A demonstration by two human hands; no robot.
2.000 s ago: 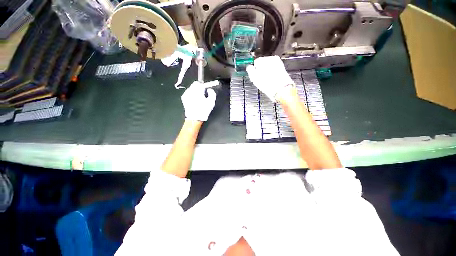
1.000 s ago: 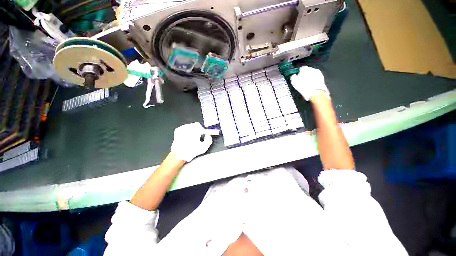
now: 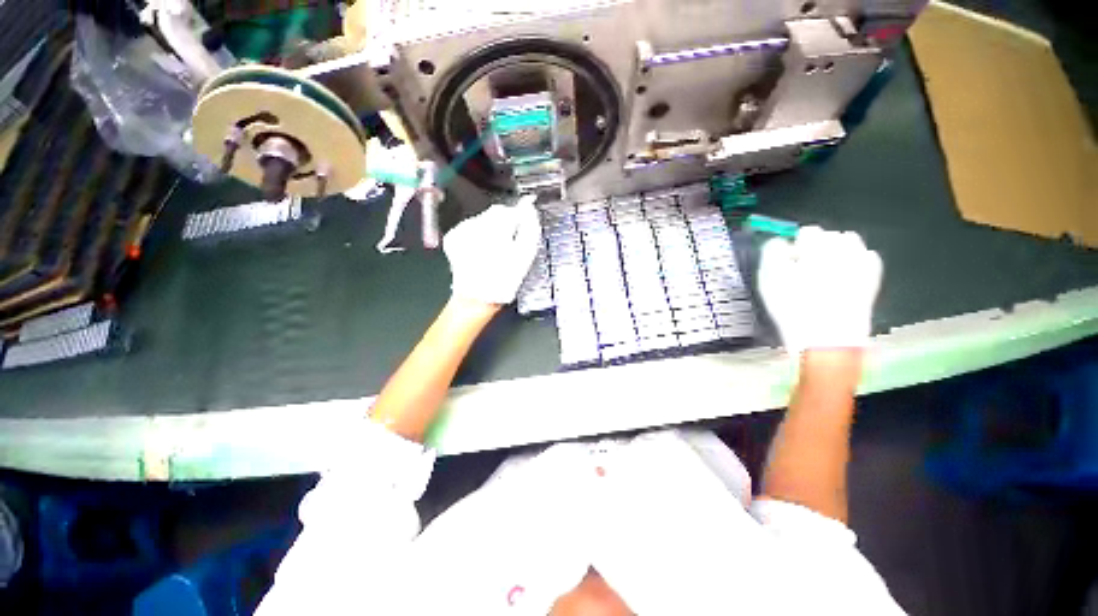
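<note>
My left hand point(image 3: 491, 255), in a white glove, is at the work holder point(image 3: 538, 181) below the ring, left of the block's top. A pale unwrapped piece point(image 3: 526, 203) shows small at its fingertips, partly hidden. My right hand point(image 3: 821, 289), also gloved, is right of the block and pinches a teal taped piece point(image 3: 772, 225). Unwrapped grey pieces point(image 3: 644, 283) lie in several columns on the mat. A few taped pieces point(image 3: 730, 190) lie at the block's upper right. Teal tape point(image 3: 464, 157) runs into the wrapping ring point(image 3: 611, 120).
The taping machine point(image 3: 710, 108) stands at the far side. The cream tape reel point(image 3: 241, 135) and a clear bag point(image 3: 133, 108) are left, with black trays point(image 3: 60, 229) farther left. More grey pieces point(image 3: 247, 218) lie below the reel. Cardboard point(image 3: 1023, 132) lies right.
My left hand has moved from the block's lower left up to the work holder. My right hand has drawn back toward me and now has a taped piece. The teal-lined ring parts have turned upright.
</note>
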